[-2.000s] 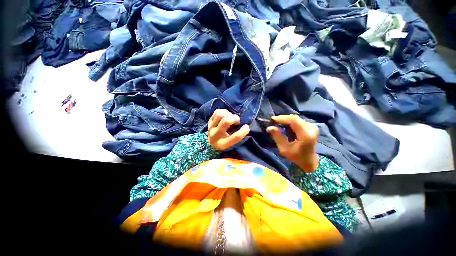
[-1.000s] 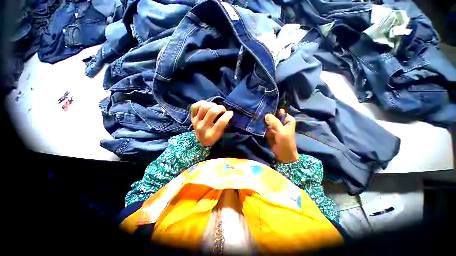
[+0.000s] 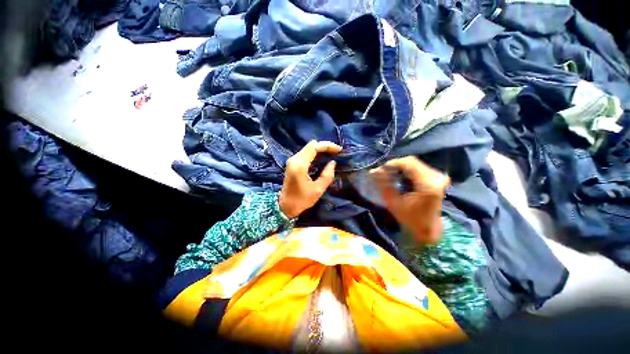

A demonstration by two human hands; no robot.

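The blue jeans lie at the table edge in front of me, with the dark waistband (image 3: 403, 104) standing in an open loop. My left hand (image 3: 307, 178) pinches the near edge of the jeans at the waistband between thumb and fingers. My right hand (image 3: 413, 193) is blurred, just right of the waistband's near end. Something dark shows between its fingers, too blurred to name. A pale strip hangs inside the loop. A cream pocket bag (image 3: 452, 104) pokes out to the right of the waistband.
A pile of jeans (image 3: 511, 52) covers the back and right of the white table (image 3: 110, 131). Small red and dark scraps (image 3: 141, 97) lie on the table at left. More dark denim (image 3: 83, 200) lies below the table edge at left.
The view has turned, so the table edge slants and denim shows low at left. My right hand has left the waistband corner it held a second ago and moved off to the right.
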